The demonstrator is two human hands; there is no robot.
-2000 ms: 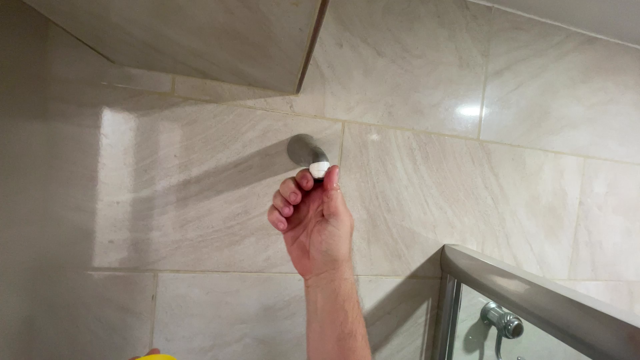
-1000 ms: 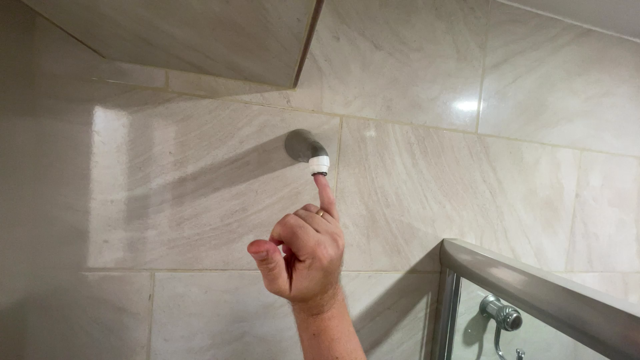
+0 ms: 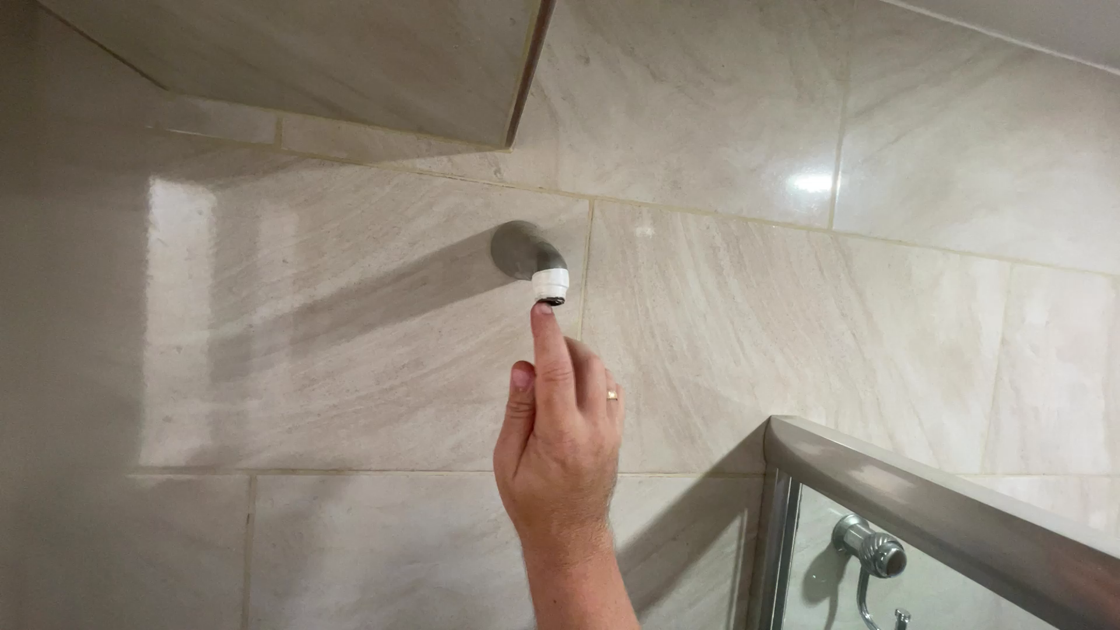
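A metal shower arm [image 3: 549, 255] comes out of a round wall flange [image 3: 514, 249] on the tiled wall and bends downward. White tape [image 3: 550, 284], likely thread seal tape, wraps its lower end, which has a dark rim. My right hand [image 3: 560, 420] is raised below it, back toward me, with a ring on one finger. The tip of its extended index finger touches the open end of the arm. The thumb stands apart on the left and the other fingers are partly bent; the hand holds nothing. My left hand is out of view.
A silver shower-screen frame [image 3: 927, 490] slants across the lower right. Behind its glass, a chrome wall fitting with a hook [image 3: 871, 547] is visible. The corner of a tiled overhang [image 3: 350, 70] juts in at upper left, above the shower arm.
Two seconds ago my right hand pinched the taped end, palm toward me; now only its index fingertip touches it. A yellow object by a fingertip at the bottom left has gone from view.
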